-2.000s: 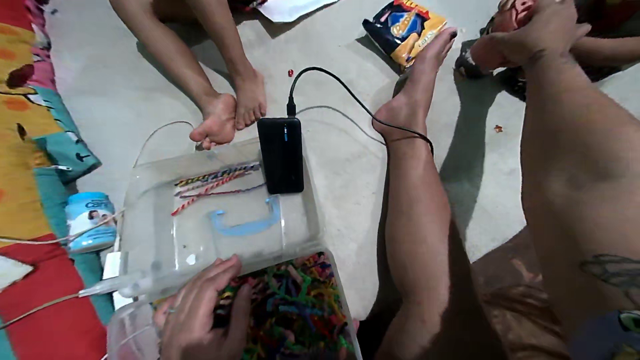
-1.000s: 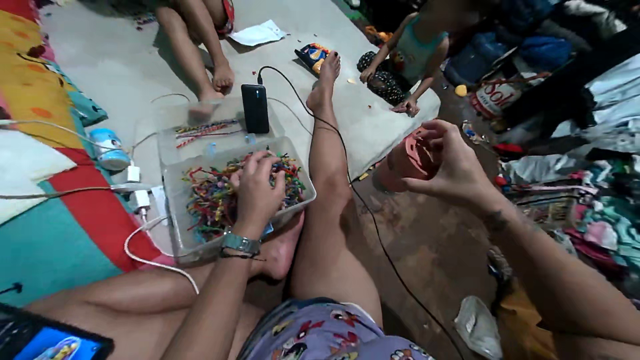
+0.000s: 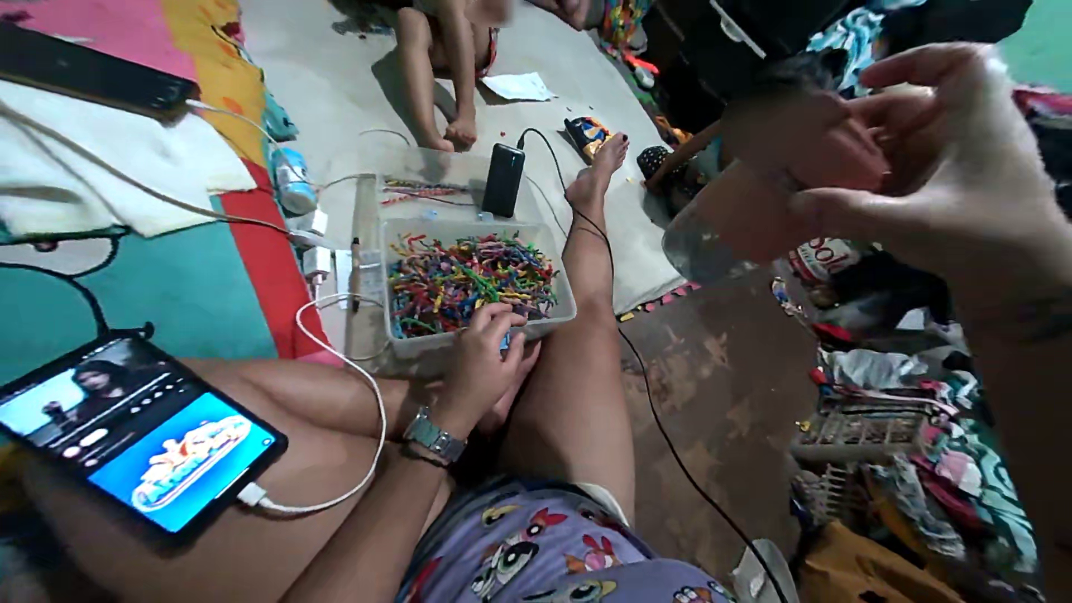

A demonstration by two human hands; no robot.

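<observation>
A clear plastic bin (image 3: 563,311) full of short, many-coloured twisted strips (image 3: 477,280) stands between my legs. My left hand (image 3: 494,339), with a metal watch on its wrist, is at the bin's near right edge, fingers bent. A small bit of blue shows by the fingers; whether they hold it is unclear. My right hand (image 3: 913,159) is raised at the upper right, close to the camera, with fingers and thumb around a blurred, reddish, partly see-through container (image 3: 720,226). Its contents cannot be made out.
A black power bank (image 3: 503,180) with a black cable stands on the bin's open lid (image 3: 452,163), beside striped strands. A tablet (image 3: 142,435), plugged into a white cable, lies on my leg. A pen (image 3: 355,272) lies left of the bin. Another person sits beyond. Clothes and baskets (image 3: 863,431) line the right.
My left hand has moved from over the strips to the bin's near edge. My right hand, with the reddish container, is higher and nearer the camera. The view has shifted.
</observation>
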